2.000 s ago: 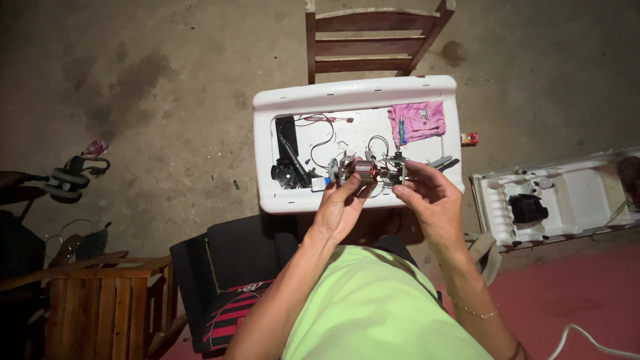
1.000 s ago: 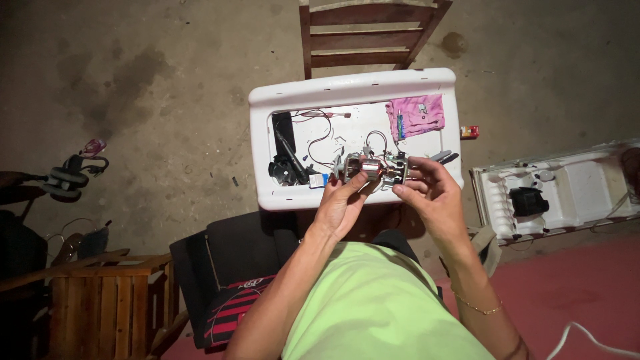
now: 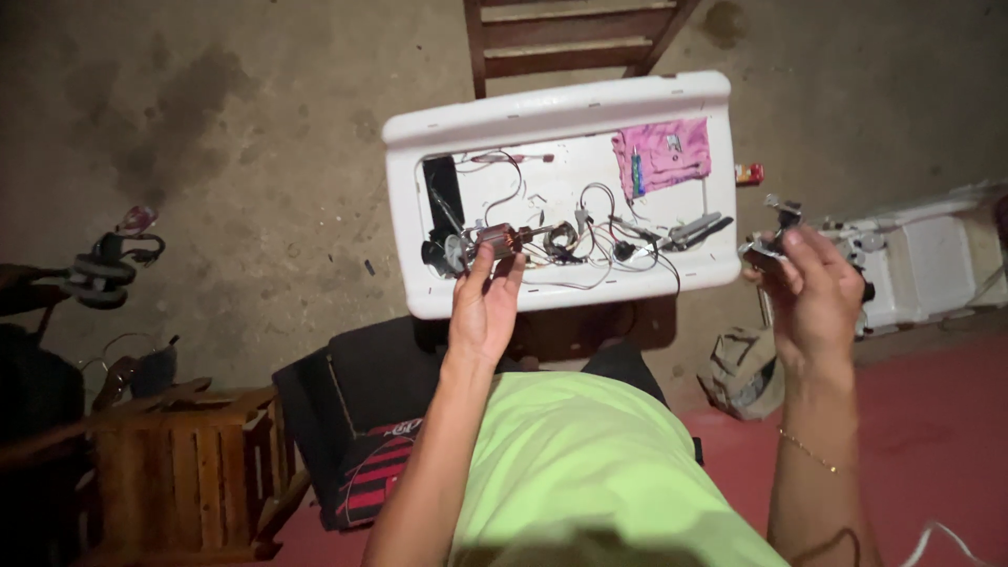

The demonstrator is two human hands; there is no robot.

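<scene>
My left hand (image 3: pixel 488 303) grips a motor armature (image 3: pixel 499 239) with copper windings and a steel shaft, over the left part of a white plastic panel (image 3: pixel 559 299). At the armature's left end is a pale round part (image 3: pixel 454 253). My right hand (image 3: pixel 815 291) is beyond the panel's right edge, closed on a metal bracket (image 3: pixel 772 250). Between the hands lie a ring-shaped coil (image 3: pixel 561 239), tangled wires (image 3: pixel 583 279) and a grey-handled tool (image 3: pixel 697 231). A pink cloth (image 3: pixel 681 161) with small parts and a blue-green tube (image 3: pixel 637 173) lies at the upper right.
A wooden chair (image 3: pixel 575 35) stands beyond the panel. Another white plastic housing (image 3: pixel 929 264) is on the right, with a crumpled bag (image 3: pixel 744 378) near it. A black seat (image 3: pixel 378 378) and a slatted wooden piece (image 3: pixel 185 472) are at the lower left. A small red packet (image 3: pixel 750 174) lies beside the panel.
My hands, earlier close together around the motor assembly, are now far apart. The right hand has moved right with the metal bracket; the armature stays in the left. The coil is now visible on the panel.
</scene>
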